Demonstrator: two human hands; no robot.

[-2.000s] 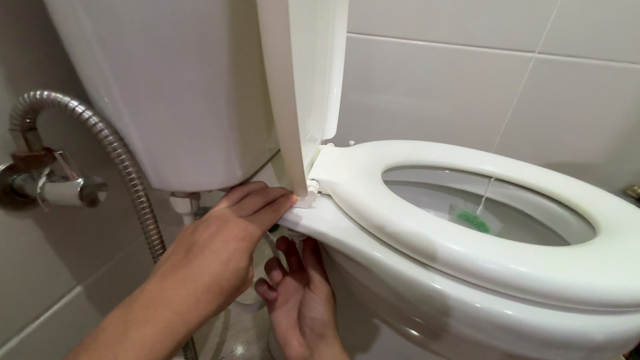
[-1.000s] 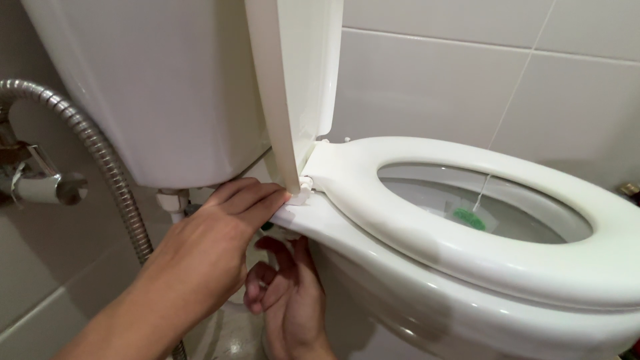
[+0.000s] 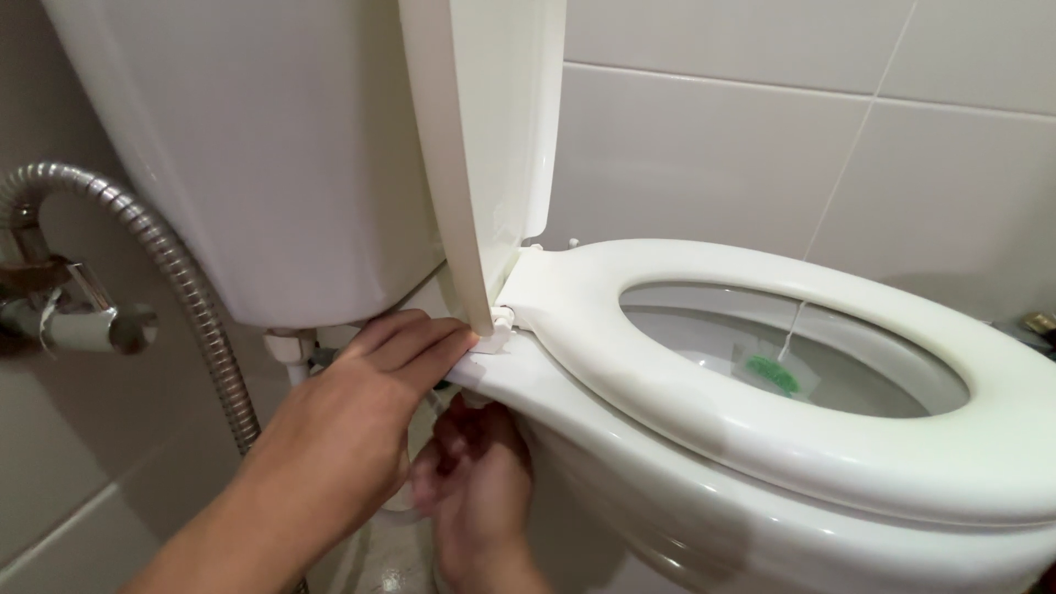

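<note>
My left hand [image 3: 355,404] rests on the back edge of the toilet bowl, its fingertips against the white plastic seat hinge [image 3: 495,332] at the foot of the raised lid [image 3: 487,140]. Below the rim is my right hand [image 3: 478,470], palm up, its blurred fingers curled under the bowl beneath the hinge; whatever they touch is hidden. The white toilet seat [image 3: 660,388] lies down on the ceramic bowl [image 3: 685,495]. A green toilet block [image 3: 773,375] hangs inside the bowl on a white string.
The ceramic cistern [image 3: 272,165] stands behind the hinge, above my left hand. A flexible metal hose [image 3: 194,289] curves down at the left from a wall-mounted valve [image 3: 74,326]. Grey tiled wall [image 3: 718,157] rises behind the bowl.
My right hand's fingers have shifted and curled under the rim. My left hand stays at the hinge.
</note>
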